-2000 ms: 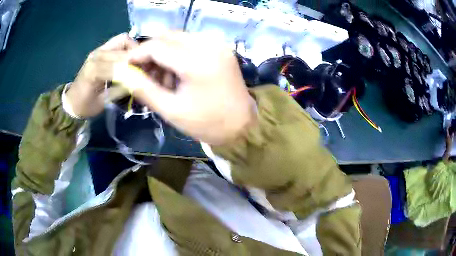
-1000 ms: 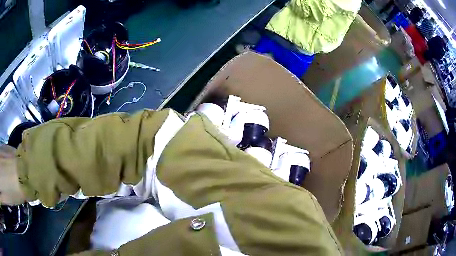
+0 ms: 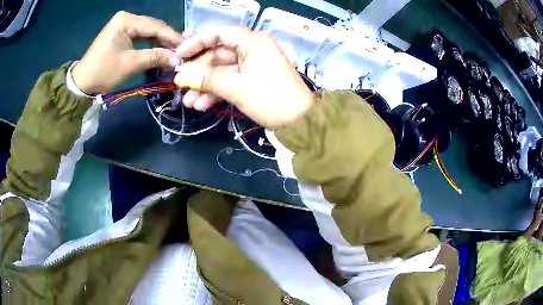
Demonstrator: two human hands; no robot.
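Note:
My left hand (image 3: 128,53) and my right hand (image 3: 244,74) meet at the fingertips above a black round housing (image 3: 189,122). My left thumb and fingers pinch something tiny, too small to name. My right hand is curled around a small tool with a yellow handle (image 3: 192,78); the rest of it is hidden by the fingers. A wire harness (image 3: 134,92) in red, blue, yellow and dark colours runs from below the fingers to the left, ending in a white connector plug (image 3: 103,102) near my left wrist.
White brackets (image 3: 292,36) stand behind the housings. Another black housing (image 3: 417,134) with coloured leads lies to the right. Rows of black round modules (image 3: 476,98) are at the far right. A thin clear beaded strand (image 3: 247,172) lies near the bench's front edge. Yellow-green cloth (image 3: 509,271) shows at lower right.
The view swung right over cartons of white-and-black units, then back to the bench. My hands are together again over the housing, and the wire harness now extends to the left.

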